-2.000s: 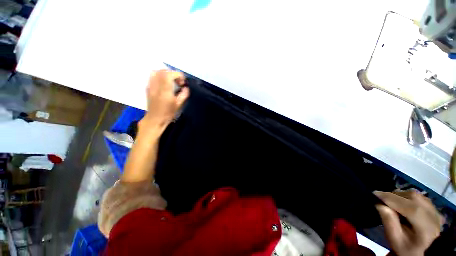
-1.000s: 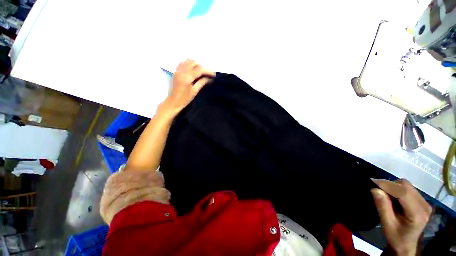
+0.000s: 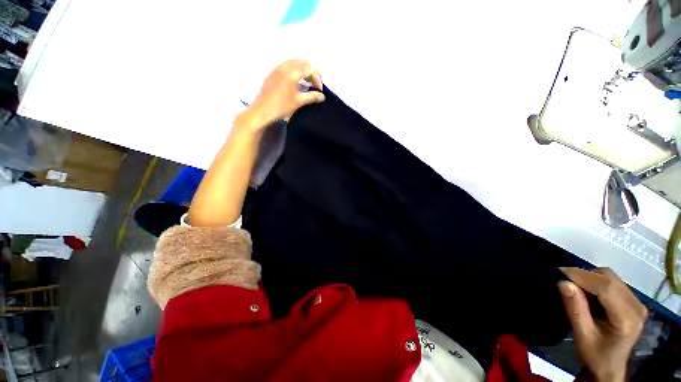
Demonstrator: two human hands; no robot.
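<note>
The black garment (image 3: 388,216) lies spread over the front of the white table and my lap, its upper edge running slantwise between my hands. My left hand (image 3: 290,91) pinches the garment's upper left corner on the table. My right hand (image 3: 606,317) pinches its right end at the table's front edge. A greyish lining-like piece (image 3: 269,153) shows beside my left wrist. What the garment is cannot be told.
The sewing machine head (image 3: 655,41) is at the upper right, above its pale bed plate (image 3: 597,97). A shiny metal piece (image 3: 619,200) and a ruler scale (image 3: 627,245) lie near the front edge. Blue tape (image 3: 299,10) is at the top. Blue crates (image 3: 128,359) stand below left.
The garment's left part has come up onto the table, and its edge now runs straighter. My left hand has moved up and to the right with the corner. My right hand has shifted only slightly.
</note>
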